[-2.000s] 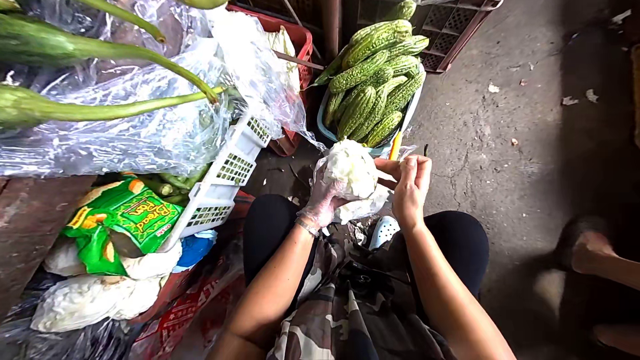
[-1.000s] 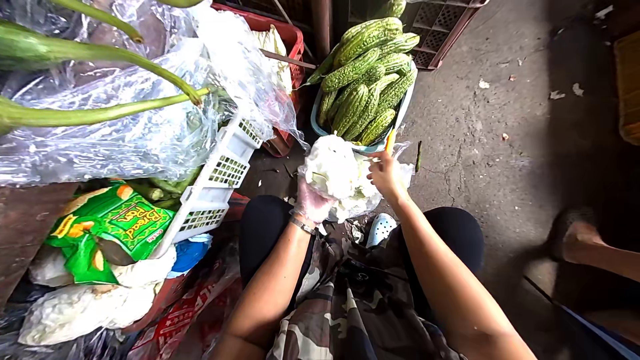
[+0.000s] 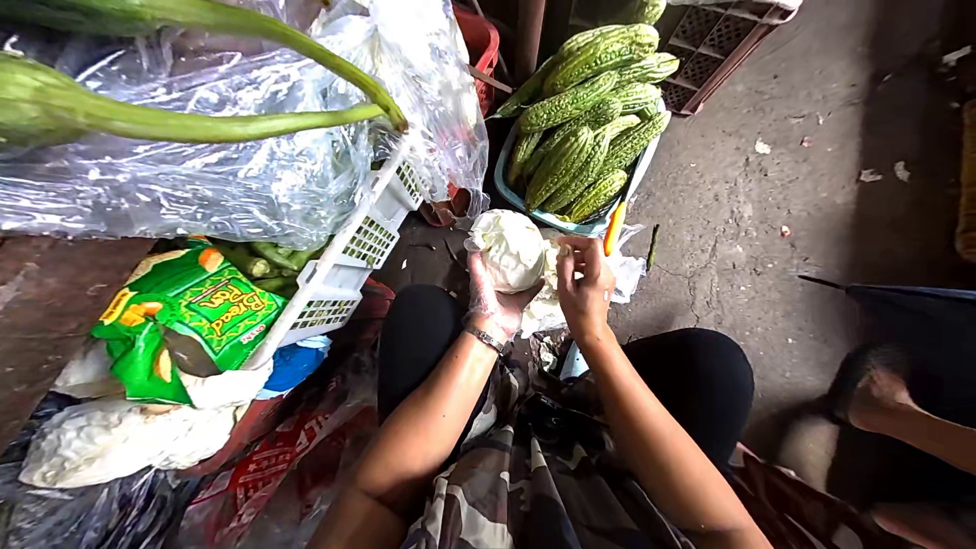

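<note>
A pale, round vegetable head (image 3: pixel 508 250), cabbage or cauliflower, rests in my left hand (image 3: pixel 492 301), which has clear plastic film around it. Beside its right side, my right hand (image 3: pixel 584 286) has curled fingers; whether they pinch anything is hidden. Pale leafy pieces (image 3: pixel 543 309) and clear plastic (image 3: pixel 627 278) lie beneath and behind the hands. Just beyond the right fingers, a knife's orange handle (image 3: pixel 614 229) leans at the rim of a light-blue tub (image 3: pixel 512 194), heaped with bitter melons (image 3: pixel 568 164).
At left stand a white plastic crate (image 3: pixel 366 244) of green vegetables, a green snack bag (image 3: pixel 206 313) and clear plastic sheeting (image 3: pixel 252 175). Long green stems hang over them. A dark crate (image 3: pixel 713 46) stands beyond the tub. Another person's foot (image 3: pixel 881 393) is at right.
My right hand has come in from the right to the head's side since two seconds ago. Dark fabric with a thin pointed tip, absent at first, now shows at the right by the other person's foot.
</note>
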